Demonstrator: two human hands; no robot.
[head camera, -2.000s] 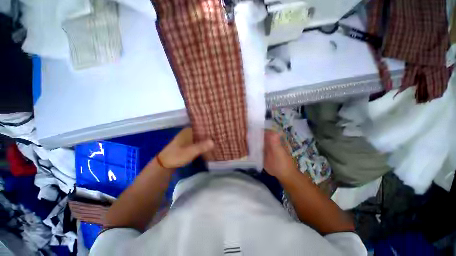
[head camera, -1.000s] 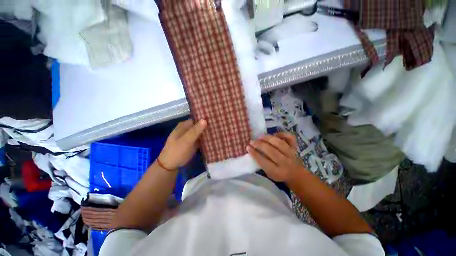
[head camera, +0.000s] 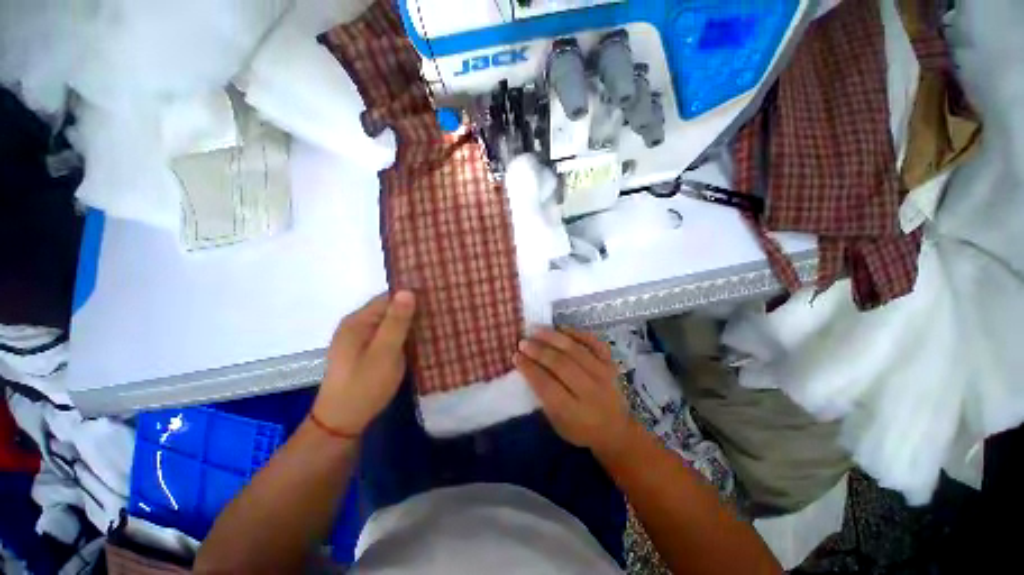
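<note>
A long red-brown checked panel (head camera: 455, 270) lies over white soft material (head camera: 477, 407), which shows along its right side and near end. The panel runs from the JACK overlock machine (head camera: 488, 62) over the table's front edge, its far part bunched beside the needle area. My left hand (head camera: 365, 359) holds the panel's left edge, thumb on top. My right hand (head camera: 570, 382) holds the right edge where plaid and white meet, fingers on top.
The white table (head camera: 213, 376) has a scale along its front edge. Pale pieces with drawn lines (head camera: 236, 185) lie at left under white heaps. Checked pieces (head camera: 837, 135) and a slim black tool (head camera: 719, 194) lie right. A blue crate (head camera: 202, 466) stands below left.
The view now takes in more of the machine head. The panel's far part has become bunched near the machine. Both hands still hold the near part, at its two edges.
</note>
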